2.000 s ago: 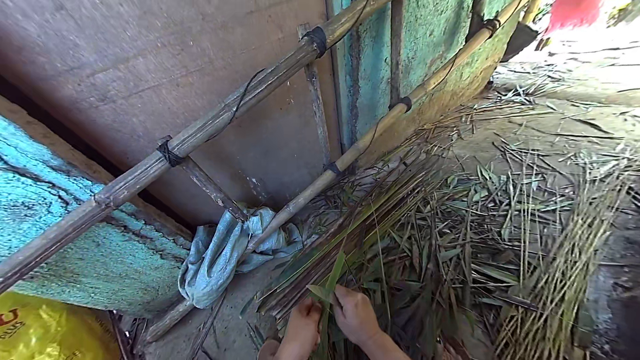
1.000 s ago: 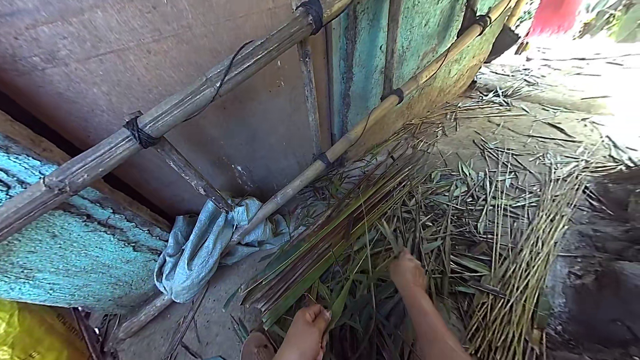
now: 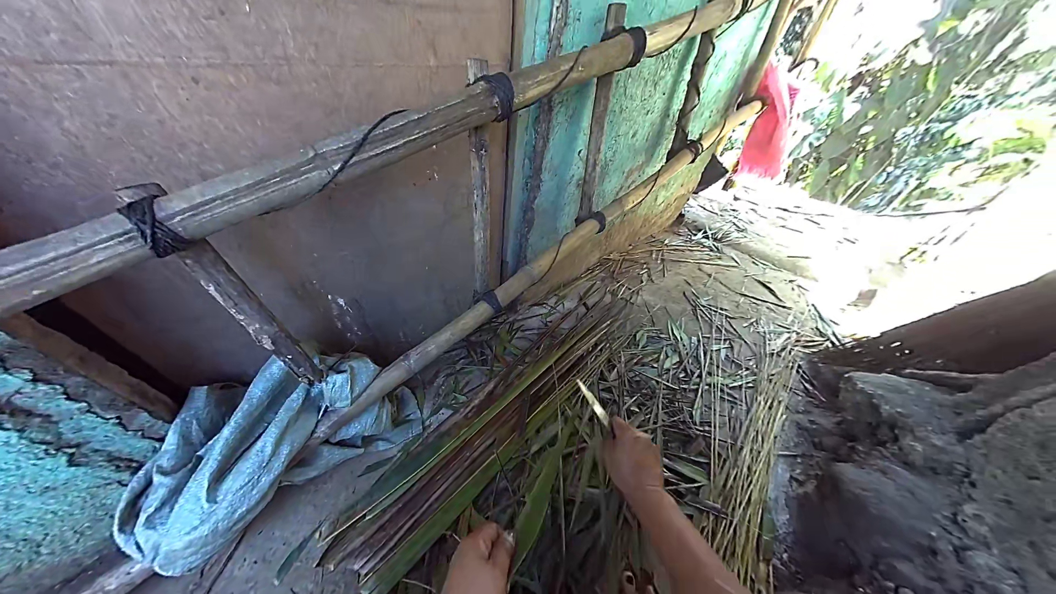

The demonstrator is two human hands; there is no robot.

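Observation:
My left hand, low in the view, pinches the lower end of a broad green leaf. To its right and a little higher, my right hand is closed on a thin pale object, perhaps a knife blade or a strip; its lower part is hidden in the fist. Long green and brown leaf strips lie in a bundle at the left of my hands. Loose leaves and stalks cover the ground around them, and thin stripped stalks form a pile beside my right forearm.
A bamboo railing bound with dark ties runs along the wall, its lower pole close to the leaf bundle. A blue-grey woven sack is draped at the pole's lower left. Rough rock rises at the right; a red cloth hangs farther back.
The pale thin object now shows in my right hand, raised above the leaves. My left hand remains low beside the bundle. The view has shifted, showing more rock at the right.

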